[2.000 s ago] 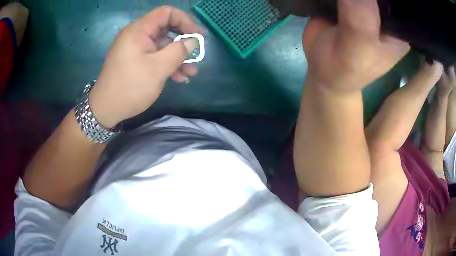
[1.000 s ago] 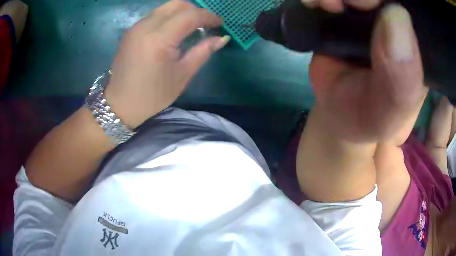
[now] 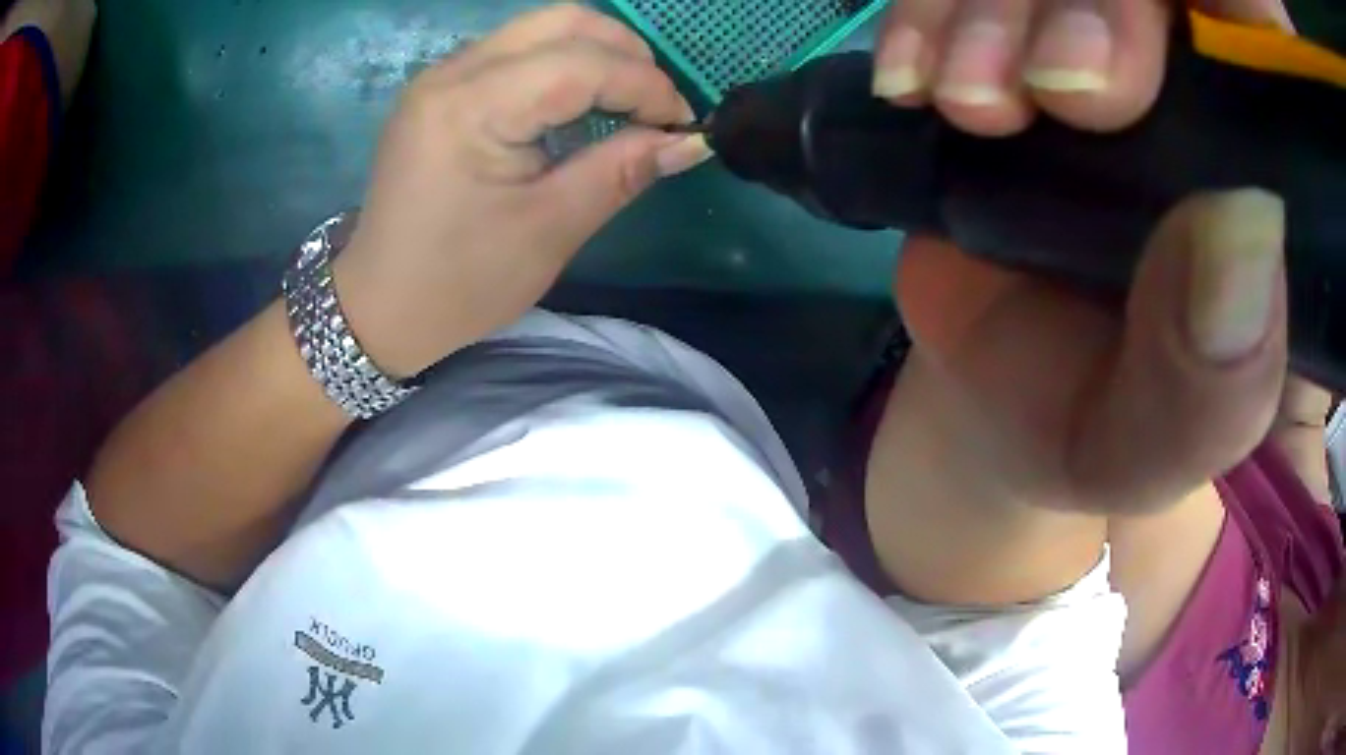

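Observation:
My right hand [image 3: 1092, 280] is wrapped around a thick black electric screwdriver [image 3: 945, 170] with an orange strip. Its tapered nose points left, and the thin bit reaches my left fingertips. My left hand [image 3: 517, 177], with a metal-band wristwatch, pinches the small watch-sized housing [image 3: 591, 130] between thumb and index finger. The housing is mostly hidden by the fingers; a small greenish patch shows in the gap between them. The green screw tray [image 3: 746, 37] lies on the bench just beyond the fingertips and the nose, cut off by the top edge.
The shiny dark green bench [image 3: 222, 133] has tiny dark specks at its upper left. A person in a magenta garment [image 3: 1203, 605] sits close on my right. A red sleeve [image 3: 21, 126] of another person shows at the left edge.
The screwdriver has come down and left, its nose now at my left fingertips. My left hand has moved right and turned the housing, so its white rim no longer shows face-on.

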